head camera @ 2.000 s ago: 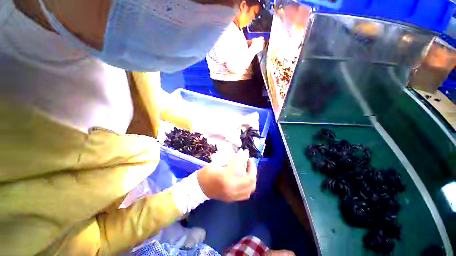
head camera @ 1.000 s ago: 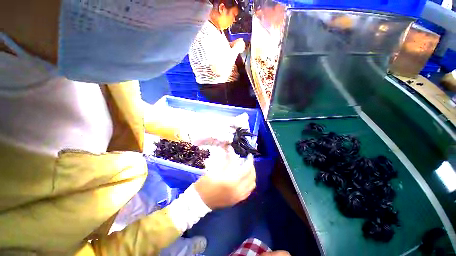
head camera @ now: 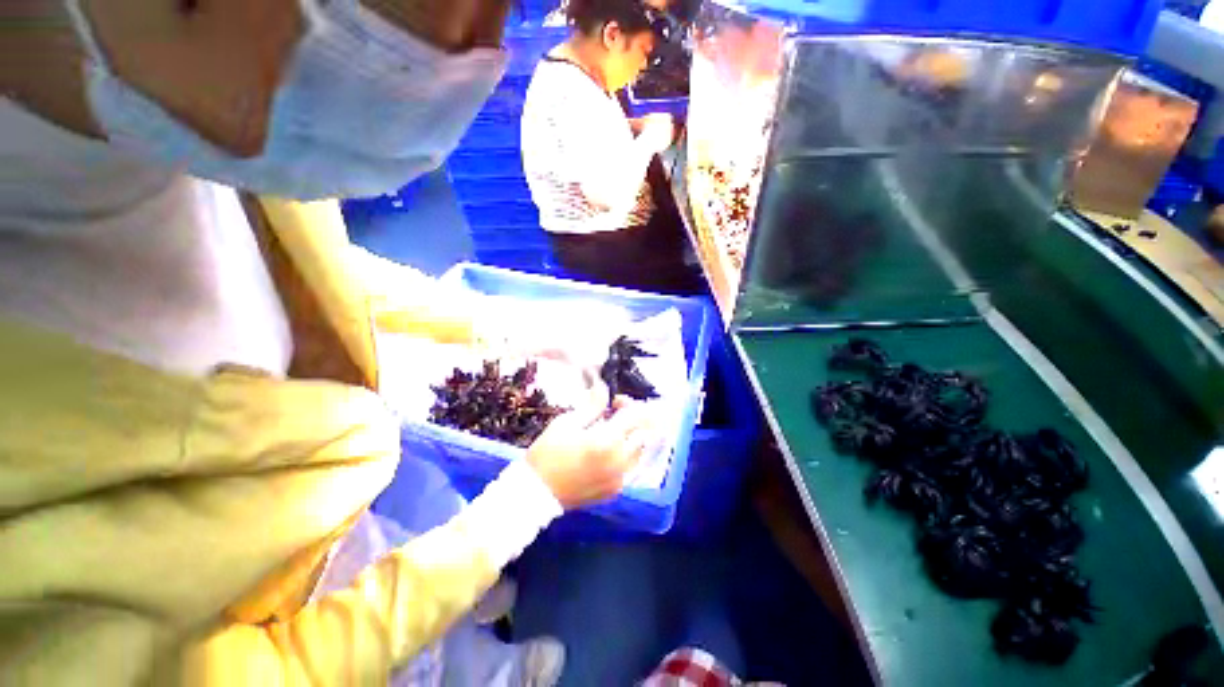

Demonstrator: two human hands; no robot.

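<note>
Neither of my hands can be made out; only a bit of red-and-white checked cloth (head camera: 691, 667) shows at the bottom edge. A heap of glossy black spiky pieces (head camera: 960, 497) lies on the green surface (head camera: 859, 591) in front of me on the right. A masked coworker in a yellow top holds a hand (head camera: 591, 456) over a blue tray (head camera: 683, 463) with a white liner. Dark pieces (head camera: 497, 403) lie in the tray, and a black spiky piece (head camera: 627, 371) is beyond the coworker's fingertips. Whether the fingers touch it is unclear.
A clear divider panel (head camera: 913, 201) crosses the bench behind the heap. Another seated person (head camera: 591, 148) is farther back, beside stacked blue crates (head camera: 490, 175). A cardboard piece (head camera: 1134, 141) stands at the upper right. More black pieces (head camera: 1184, 658) are at the lower right.
The coworker's hand and masked head have moved left, and more of the tray's near right corner shows. The skin-coloured patch beside the checked cloth has almost left the picture.
</note>
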